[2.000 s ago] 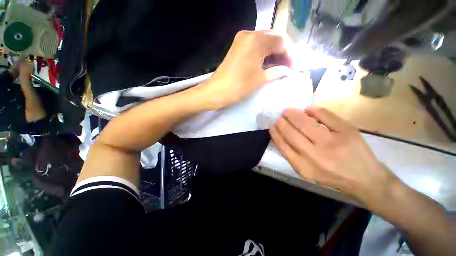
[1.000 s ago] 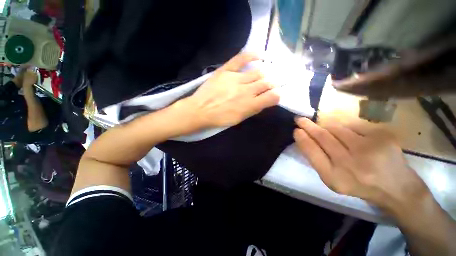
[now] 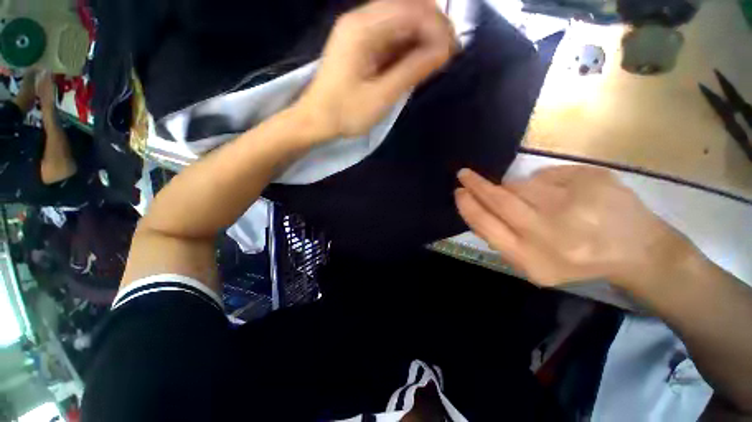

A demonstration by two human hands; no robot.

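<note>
A black fabric panel (image 3: 429, 157) lies over the table edge and reaches up to the bright lamp area. A white fabric panel (image 3: 346, 157) shows beside it, under my left wrist. My left hand (image 3: 383, 66) is at the top middle, fingers curled at the fabric's upper part; whether it pinches cloth is hard to tell. My right hand (image 3: 552, 218) lies flat, fingertips on the black panel's right edge, holding nothing. The needle area is cut off by the top edge and glare.
Black thread snips (image 3: 730, 111) lie at the right on the tan bed plate (image 3: 610, 115). A pale block (image 3: 651, 49) is at the top right. A crate (image 3: 297, 255) stands below. Another person's arm (image 3: 54, 140) and a machine with a green disc (image 3: 22, 41) are at far left.
The white panel's part near the needle is now covered by black cloth. My left hand has moved up from the fabric. My right hand has shifted slightly left. The view has moved, leaving the machine head mostly out.
</note>
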